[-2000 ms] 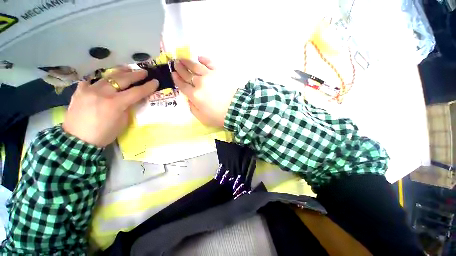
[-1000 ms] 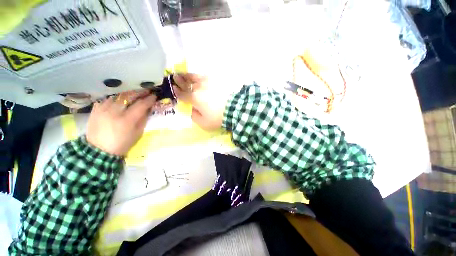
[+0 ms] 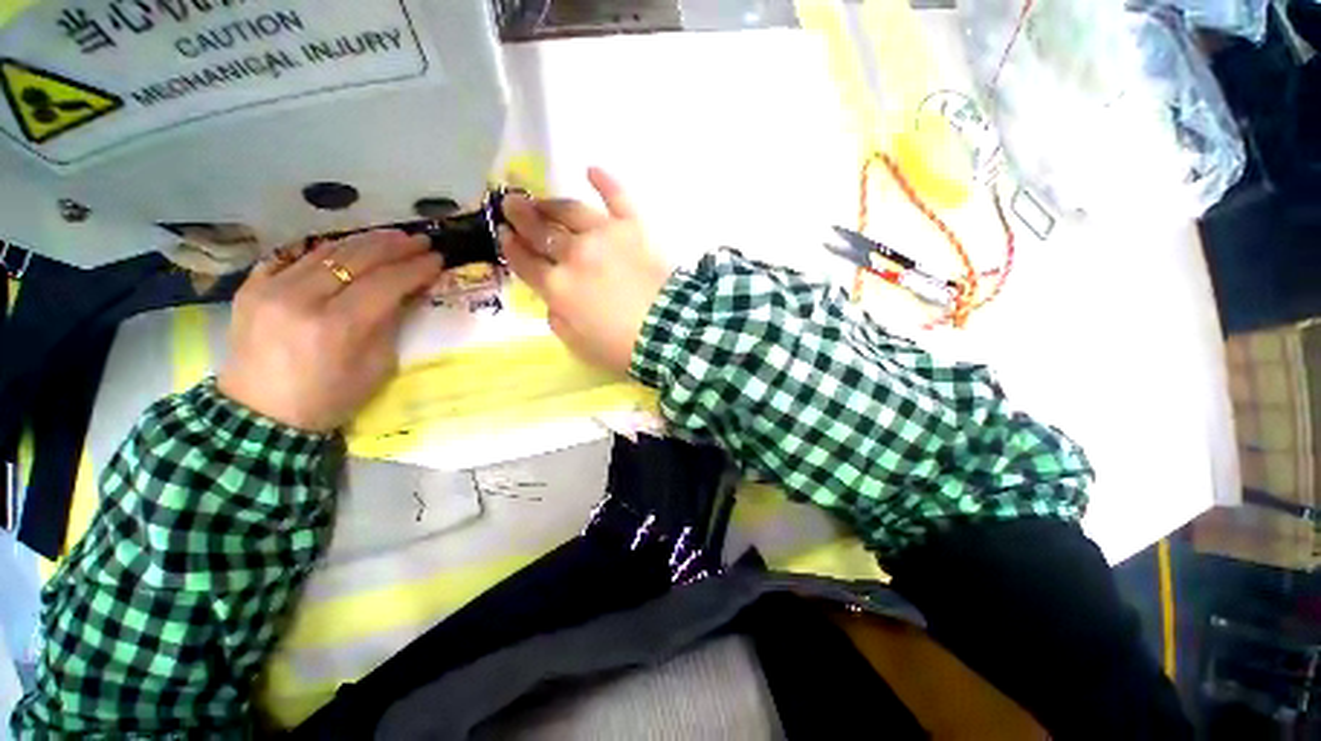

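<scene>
A black strap (image 3: 467,239) lies under the front of the white sewing machine head (image 3: 261,138). My left hand (image 3: 322,322) holds the strap down with its fingertips, left of the needle area. My right hand (image 3: 591,278) grips the strap's right end at a metal buckle (image 3: 497,213) with thumb and fingers. The buckle is partly hidden by the fingers. Part of the guide plate with handwritten marks (image 3: 471,301) shows below the strap. The needle and presser foot cannot be made out.
A bundle of black straps with shiny metal ends (image 3: 659,507) lies near my body. Thread snips (image 3: 898,261) on an orange cord (image 3: 942,225), a loose ring (image 3: 1033,213) and clear plastic bags (image 3: 1116,116) lie to the right. Yellow tape (image 3: 478,388) crosses the table. Black material hangs at the left.
The camera view has shifted, moving the machine head in the picture. Both hands stay at the strap under the head. My right index finger now sticks up more than one second ago.
</scene>
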